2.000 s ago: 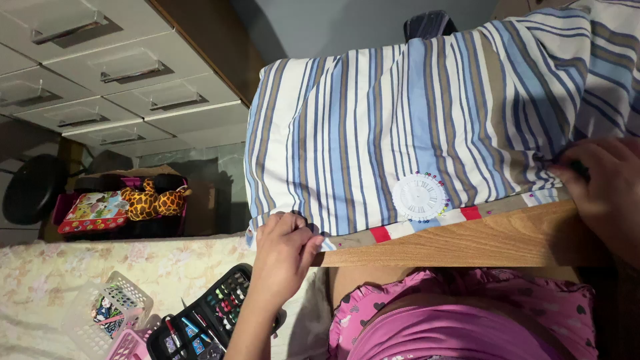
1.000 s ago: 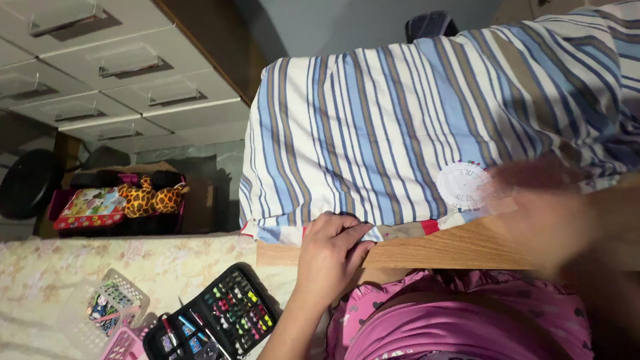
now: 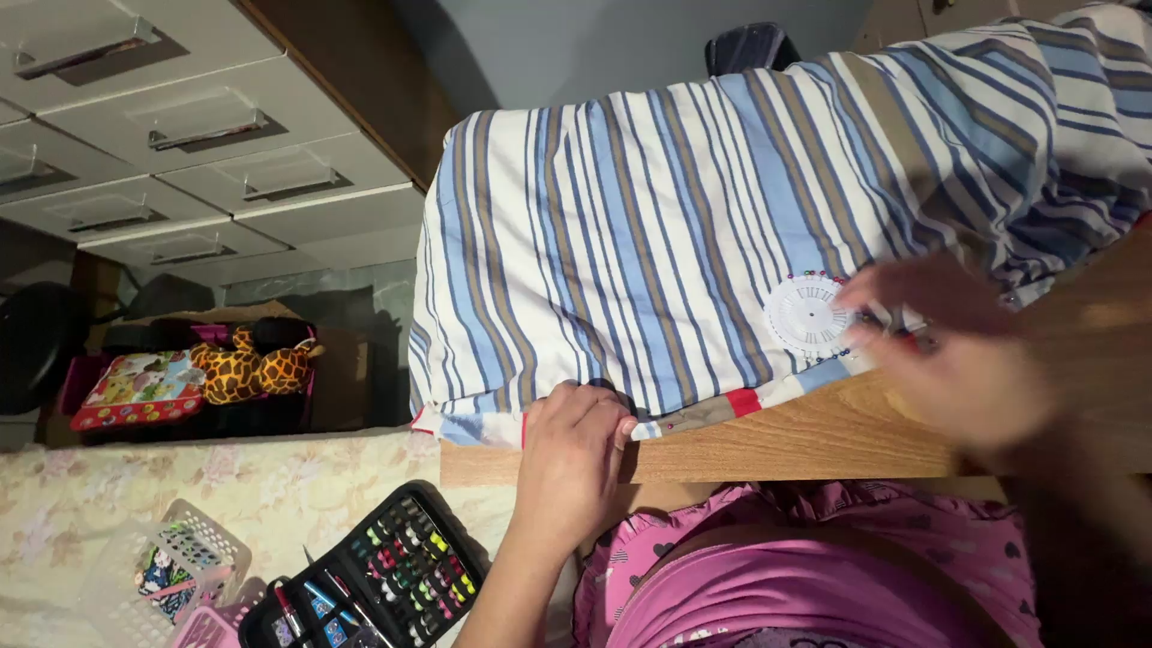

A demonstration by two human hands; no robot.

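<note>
A striped cloth [image 3: 621, 243] in white, blue and brown lies over a wooden board [image 3: 720, 450]. My left hand [image 3: 576, 441] rests on its near hem at the board's edge, fingers bent over the fabric; whether it pinches the hem is hidden. Just right of it, a pin sits in the patterned hem strip [image 3: 702, 416]. My right hand [image 3: 954, 351] is blurred at the right side of a round white pin wheel [image 3: 807, 315] with coloured pin heads around its rim. Whether its fingers hold a pin cannot be made out.
An open black sewing kit [image 3: 396, 567] with thread spools lies on a floral cover [image 3: 297, 477] at the lower left, beside a perforated plastic basket [image 3: 229, 540]. Behind are a box with a giraffe-patterned plush toy [image 3: 247, 369] and white drawers [image 3: 180, 121].
My right hand has moved left from the far right to the pin wheel. The cloth and pin wheel have shifted right relative to the board's left end, which now shows beneath my left hand.
</note>
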